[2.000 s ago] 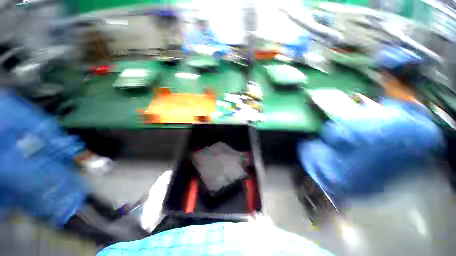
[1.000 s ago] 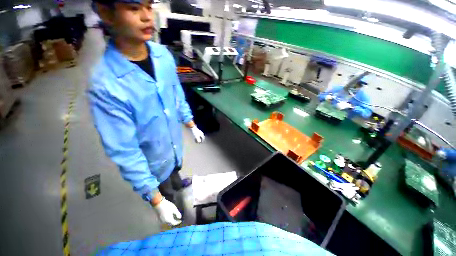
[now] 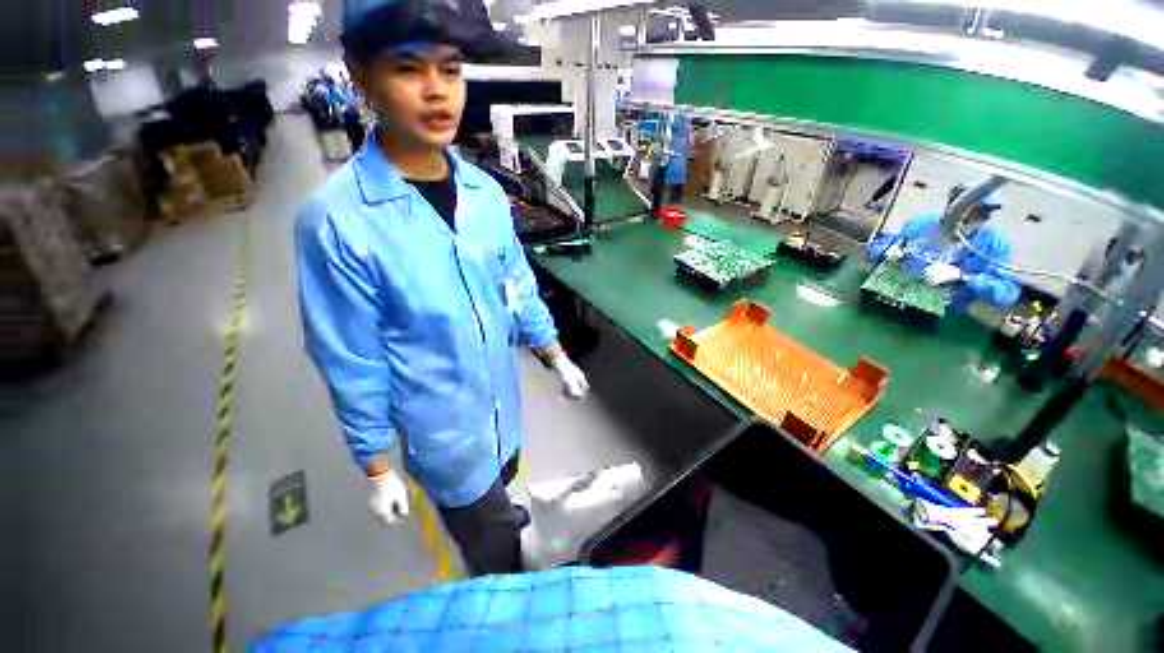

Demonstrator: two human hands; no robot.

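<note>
Neither of my hands is in view; only my blue checked smock shows at the bottom edge. A black plastic crate [image 3: 881, 510] stands right in front of me, beside the bench. A flat dark grey piece [image 3: 766, 557] lies inside it, with something reddish at its left. Its lower part is hidden by my smock. An orange tray [image 3: 779, 370] with raised corners lies on the green bench [image 3: 638, 265] just beyond the crate.
A person in a blue smock and white gloves [image 3: 434, 306] stands at the left. Green circuit boards [image 3: 723, 262] lie on the bench. Tools, spools and white gloves [image 3: 957, 520] lie at the right. Another person [image 3: 977, 249] works across the bench. A yellow-black floor line [image 3: 227, 421] runs left.
The view has turned left from the bench toward the aisle. Since one second ago, the standing person and the bench items appear further right in the picture. The crate also appears lower and further right.
</note>
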